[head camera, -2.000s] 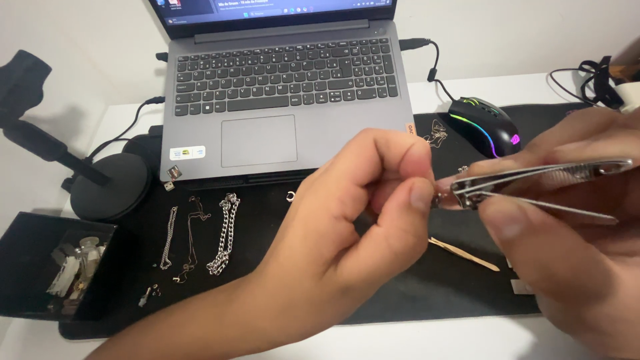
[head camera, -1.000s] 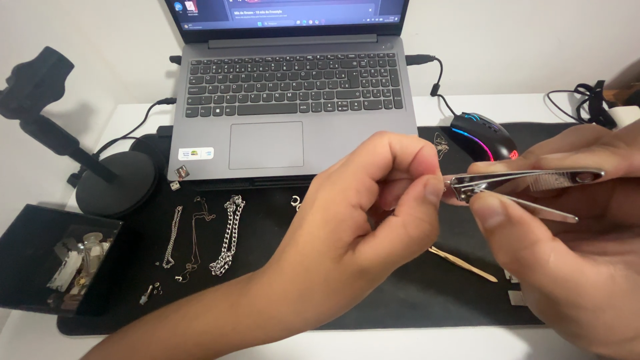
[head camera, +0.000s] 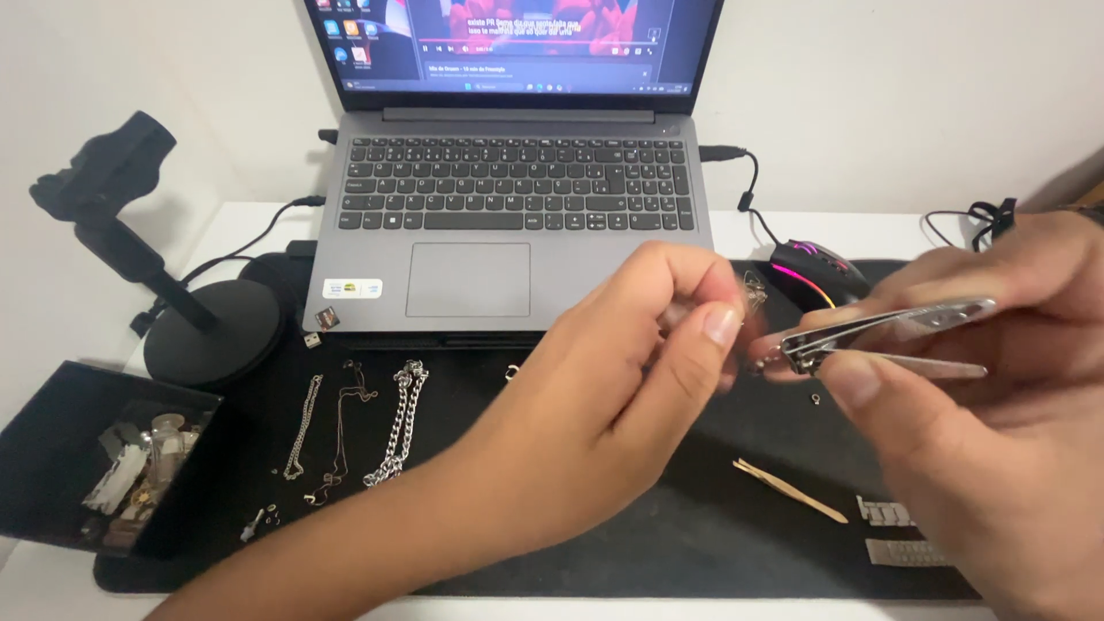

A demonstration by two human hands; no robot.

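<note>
My right hand (head camera: 957,371) grips a metal nail clipper (head camera: 914,323), its lever spread from the body and its jaws pointing left. Small metal links show by the jaws, blurred. My left hand (head camera: 638,371) is just left of the clipper, thumb and index finger pinched together on something too small to tell, with a gap between the hands. Below them, wooden tweezers (head camera: 789,490) and metal watch band pieces (head camera: 910,552) lie on the black desk mat (head camera: 690,552). A thick silver chain (head camera: 405,423) and two thinner chains (head camera: 302,427) lie left of my left forearm.
An open laptop (head camera: 466,276) stands behind the hands, with a lit mouse (head camera: 815,272) at its right. At left are a black stand (head camera: 211,328) and a black box (head camera: 52,457) of small parts. A tiny ring (head camera: 816,398) lies under the clipper.
The hands were together at the clipper's jaws; now they have moved apart, leaving a gap. The clipper stays in my right hand.
</note>
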